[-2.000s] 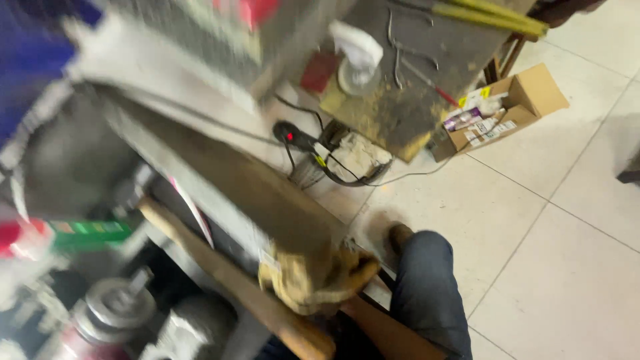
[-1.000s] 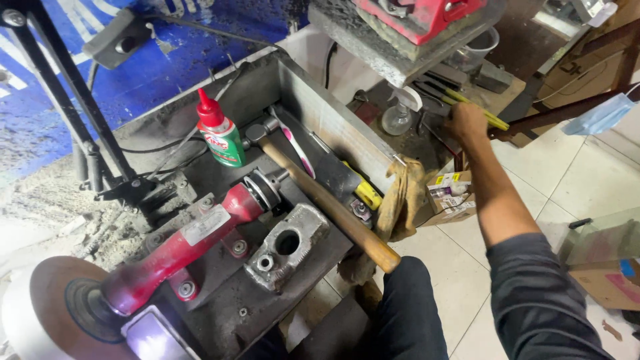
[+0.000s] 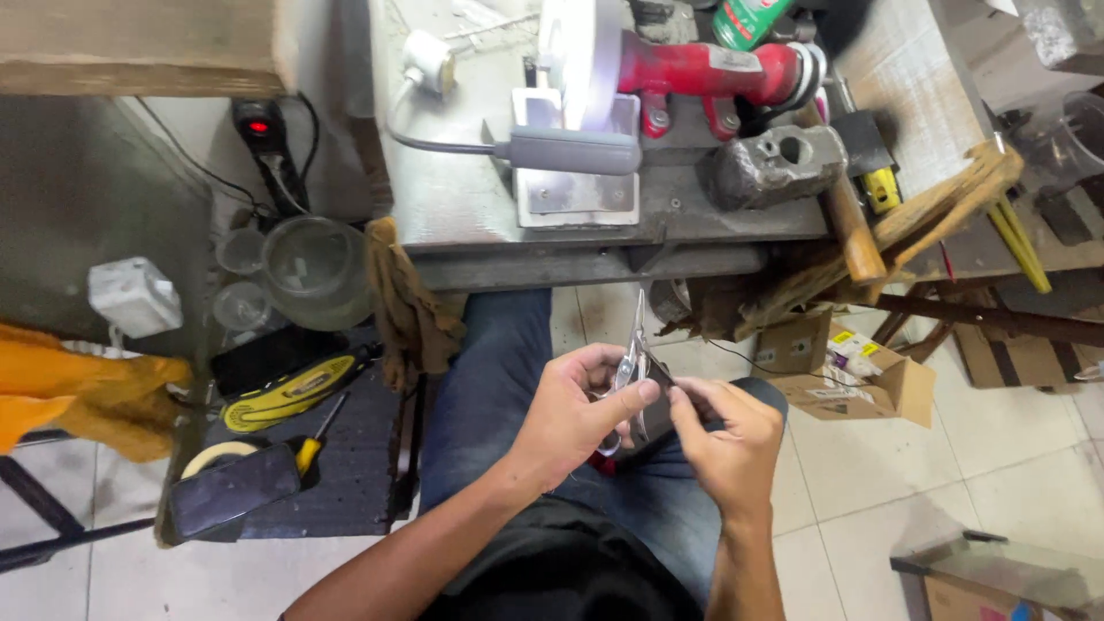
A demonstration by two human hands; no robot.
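Note:
My left hand (image 3: 582,410) holds a pair of metal scissors (image 3: 634,345) over my lap, with the pointed tips upward toward the bench edge. Close at its right, my right hand (image 3: 724,423) pinches a small dark flat piece (image 3: 661,371) between thumb and fingers, and the piece meets or lies just beside the scissors. Its exact kind is not clear. Above the hands, a red bench grinder (image 3: 690,69) with a pale wheel (image 3: 591,60) stands on the workbench, beside a worn metal block with a hole (image 3: 776,164).
A hammer's wooden handle (image 3: 849,224) and a brown glove (image 3: 940,211) overhang the bench's right edge. On the left shelf lie a yellow power tool (image 3: 297,392), a phone (image 3: 233,490), a screwdriver (image 3: 319,431) and plastic containers (image 3: 315,267). An open cardboard box (image 3: 841,366) stands on the floor.
The view has swung left and down. My right hand, earlier reaching to yellow-handled tools at the right, is now over my lap. My left hand is now in view with scissors.

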